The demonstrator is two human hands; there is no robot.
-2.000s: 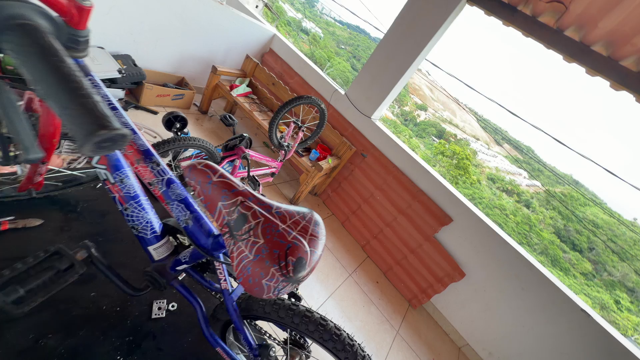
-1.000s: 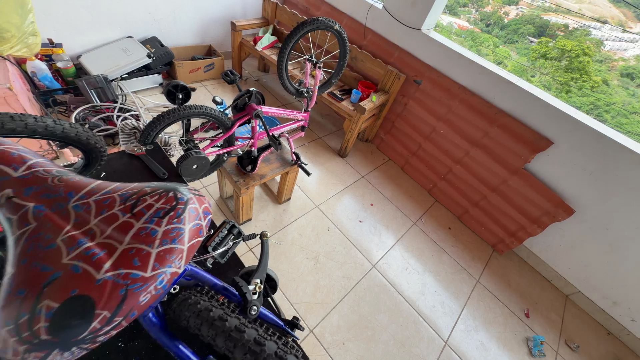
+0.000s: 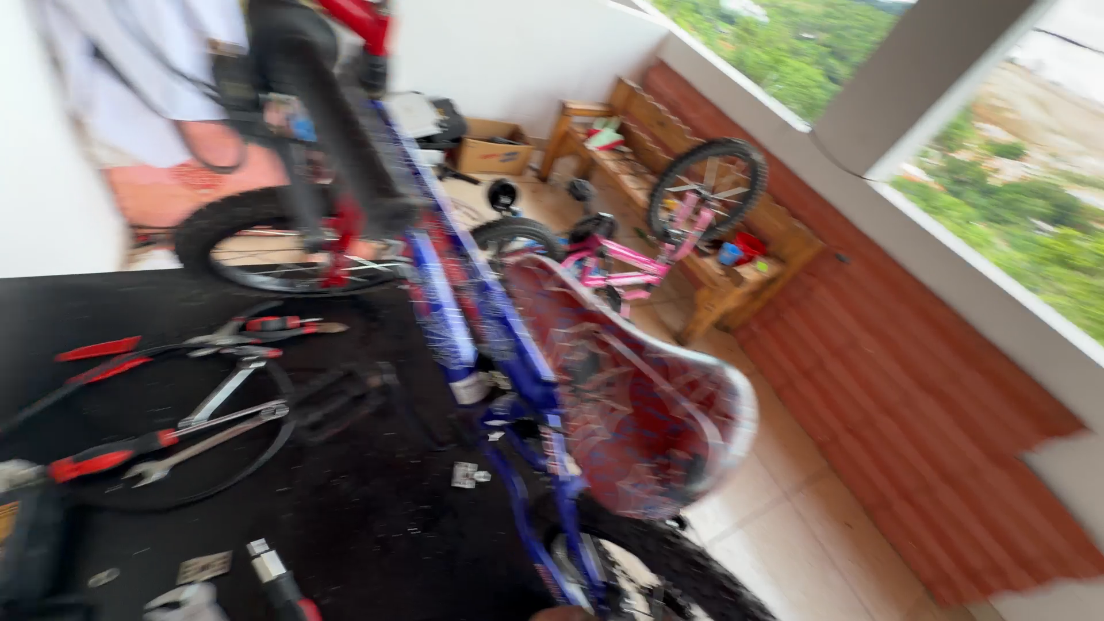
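Note:
Neither of my hands can be clearly made out; a small brownish patch at the bottom edge is too cut off to identify. A blue child's bicycle frame (image 3: 526,345) with web markings stands at the black table, with a red web-patterned saddle (image 3: 638,405). Its black handlebar grip (image 3: 336,121) is close to the camera, and its front wheel (image 3: 259,280) is at the left. On the black tabletop (image 3: 362,535) lie a red-and-black screwdriver (image 3: 112,454), a combination wrench (image 3: 203,444), pliers (image 3: 228,336), a black cable (image 3: 280,448) and a small metal plate (image 3: 464,474).
Behind, a pink bicycle (image 3: 634,267) is upside down near a wooden bench (image 3: 716,302). A cardboard box (image 3: 492,155) sits by the wall. Red corrugated sheets (image 3: 897,414) lean on the low wall at right. The rear tyre (image 3: 681,561) reaches over the tiled floor.
The view has swung left from the floor side back over the table, where several tools now show. No hand is plainly seen in the earlier frames.

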